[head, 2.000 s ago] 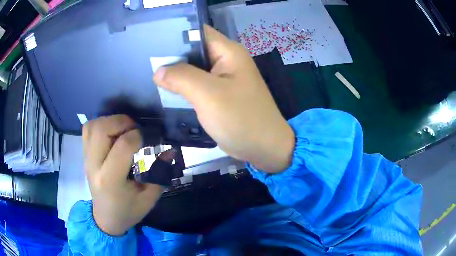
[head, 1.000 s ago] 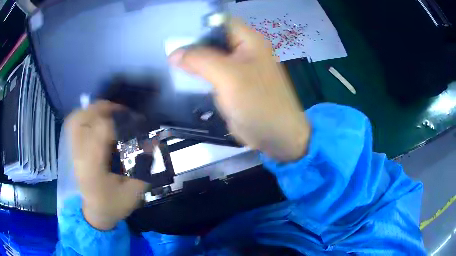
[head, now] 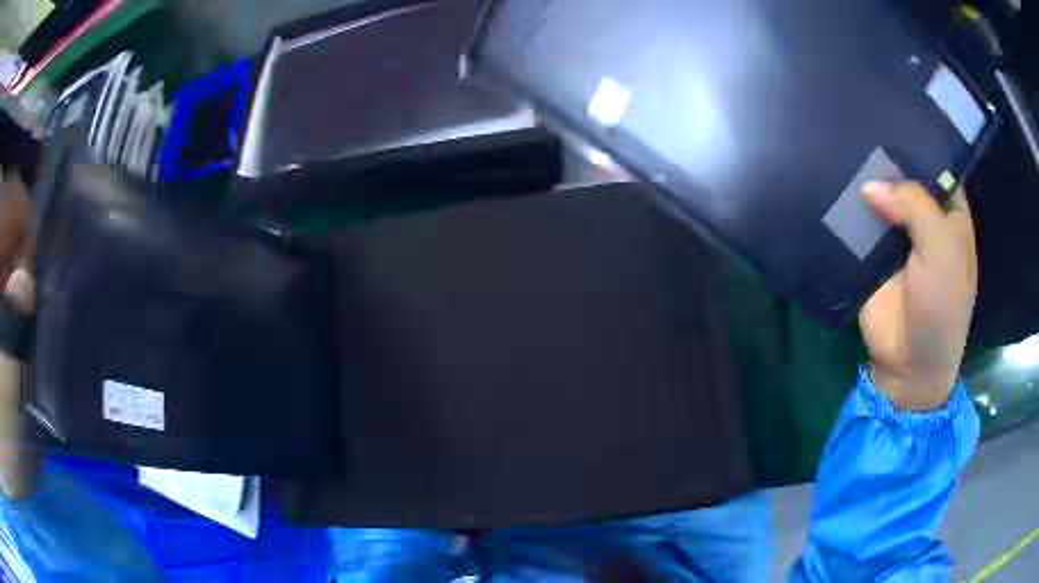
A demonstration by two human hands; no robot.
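Observation:
My right hand (head: 923,273) holds a dark back cover (head: 729,103) up at the upper right, thumb on a grey pad on its inner face. My left hand (head: 14,285) is at the far left, blurred and cut off by the picture's edge. It grips the left edge of a dark panel (head: 194,342) with a white label near its lower left; whether this is a cover or a whole tablet I cannot tell. A plain black foam tray (head: 536,364) lies in front of me, its left side beside or under the panel.
Behind the tray stands a black tray (head: 399,165) with a pale-edged dark panel in it. A blue parts bin (head: 236,97) and stacked covers with white sheets (head: 137,125) are at the upper left. A white sheet (head: 205,495) shows at the lower left. Green mat (head: 786,387) shows at right.
My hands have moved far apart. The cover has gone to the upper right in my right hand. My left hand now holds a dark panel. The open tablet is no longer seen; a plain black tray shows.

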